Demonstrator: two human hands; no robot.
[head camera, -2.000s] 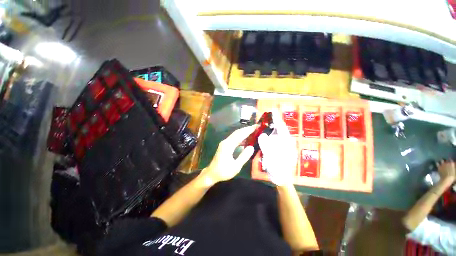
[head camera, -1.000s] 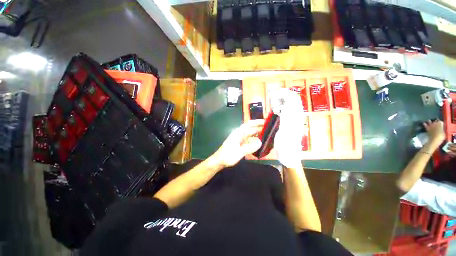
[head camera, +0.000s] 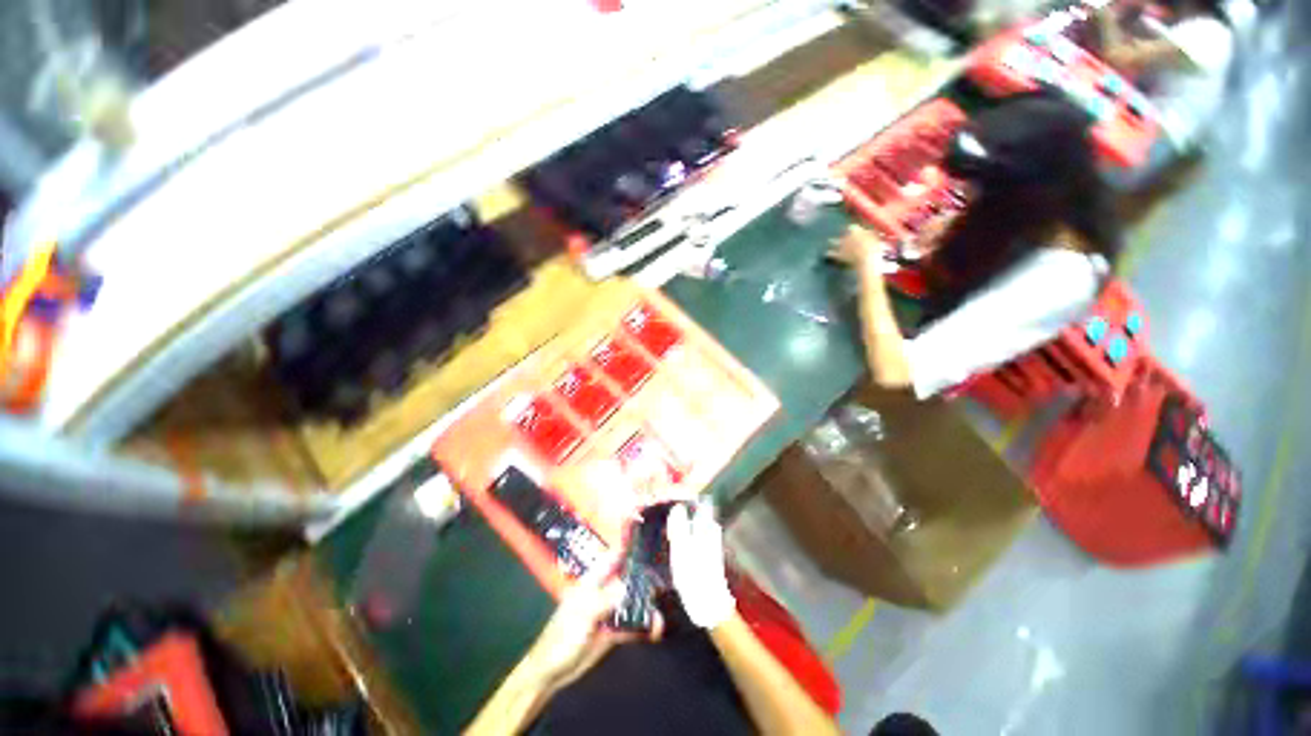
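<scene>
My left hand (head camera: 578, 628), bare, holds an open flip phone (head camera: 646, 564), a long black strip, at the tray's near edge. My right hand (head camera: 700, 569), in a white glove, is against the phone's right side. The orange-red work tray (head camera: 719, 377) lies just beyond my hands. Several of its pockets hold closed red phones (head camera: 598, 385). Another open black phone (head camera: 536, 506) lies in the tray's left end. The picture is blurred, so the finger grip is not sharp.
Black phone-holding trays (head camera: 396, 309) stand on the shelf beyond the bench. A co-worker (head camera: 1035, 187) is at the right. An open carton (head camera: 935, 503) stands below the bench edge, with a red bin (head camera: 1114, 482) beyond. A small white part (head camera: 436, 498) lies left of the tray.
The view has swung right and tilted, showing the co-worker and carton more fully. The phone between my hands now shows open. The black tray stack has mostly left the picture.
</scene>
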